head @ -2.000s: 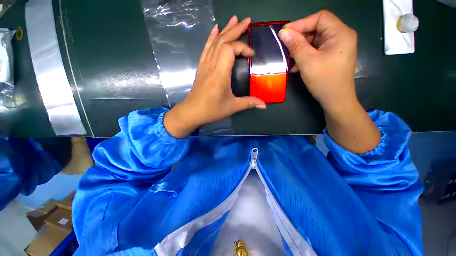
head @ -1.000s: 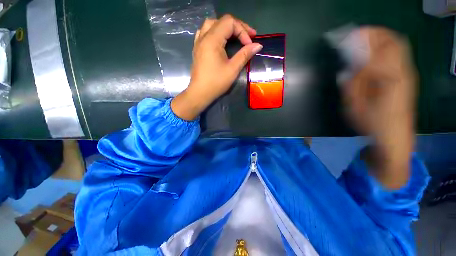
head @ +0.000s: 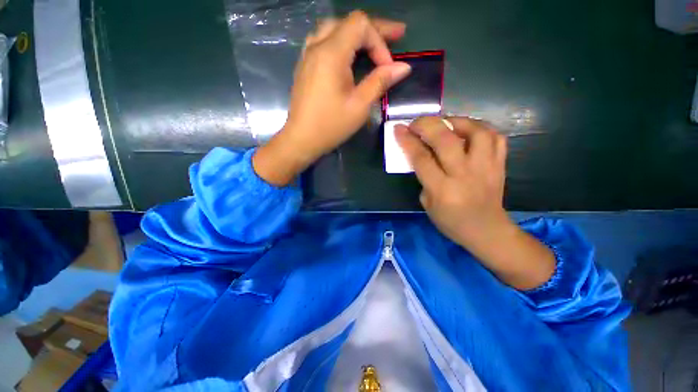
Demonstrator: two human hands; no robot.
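Observation:
The red-edged handheld device [head: 414, 86] lies flat on the dark green bench mat, its glossy black screen showing. A white card or wipe [head: 396, 151] covers its lower part. My right hand [head: 459, 164] has its fingertips on this white piece, at its right side. My left hand [head: 329, 96] is at the device's upper left, thumb tip over the screen's corner and index finger beside it. Whether it pinches anything is hidden.
A clear film strip [head: 264, 65] lies left of the device. A wide silver-white tape band [head: 73, 107] crosses the bench further left. A clear bag is at the left edge. A pale object [head: 676, 15] is at the top right. Cardboard cartons [head: 65, 337] stand below, beside another person's arm.
The white card with the round wad has left its place at the far right. My right hand has come back from the right, and a white piece now covers the device's orange-red lower part.

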